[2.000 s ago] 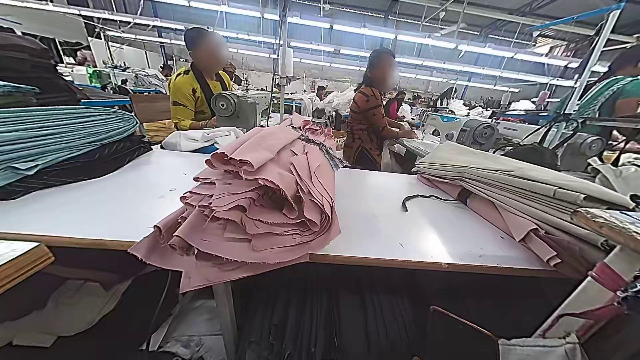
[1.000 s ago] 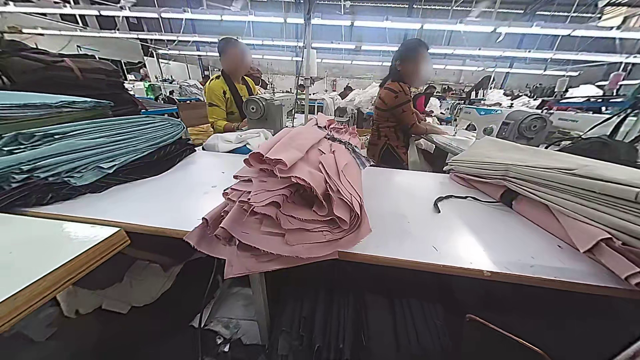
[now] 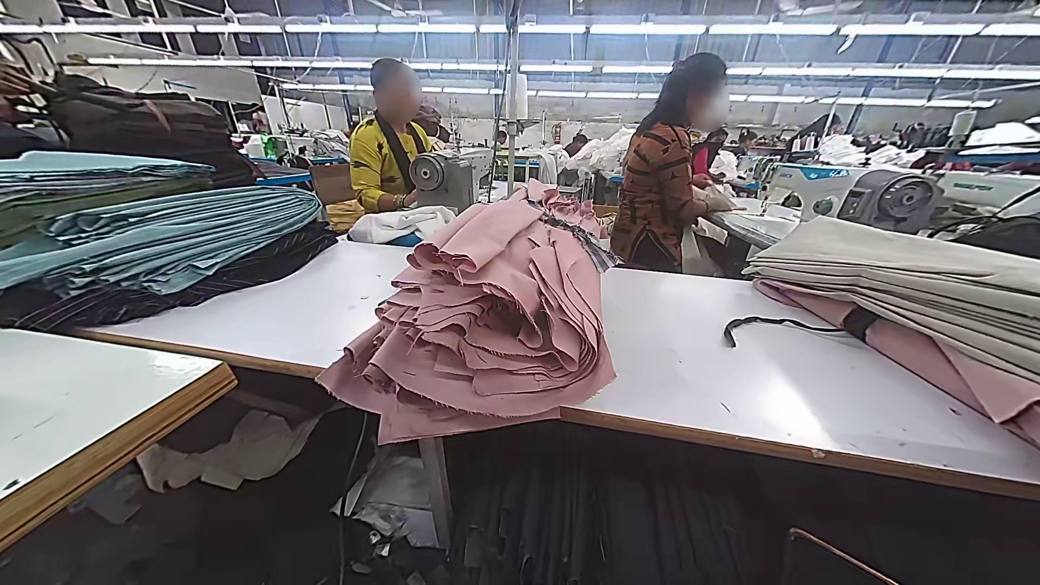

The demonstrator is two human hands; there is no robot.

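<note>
Neither my left hand nor my right hand is in the head view. A bundle of pink cut fabric pieces [image 3: 496, 325] lies at the middle of a white-topped table [image 3: 691, 382], its raw edges hanging over the front edge. A dark patterned strip [image 3: 578, 231] lies at its far end. At the right, a stack of folded beige fabric [image 3: 902, 284] rests on more pink fabric [image 3: 942, 366], with a black strip [image 3: 772, 322] trailing from it. Folded light-blue fabric [image 3: 187, 231] is piled on dark striped cloth [image 3: 203, 280] at the left.
A second white tabletop [image 3: 97, 406] with a wooden edge juts in at lower left. Beyond the table, one person in yellow [image 3: 375, 162] is by a sewing machine [image 3: 451, 175]; another in patterned brown [image 3: 656, 175] handles cloth. Dark fabric [image 3: 561, 512] and scraps lie under the table.
The view has swung left, bringing more of the blue fabric pile and the near tabletop into sight. The pink bundle stays in place on the table.
</note>
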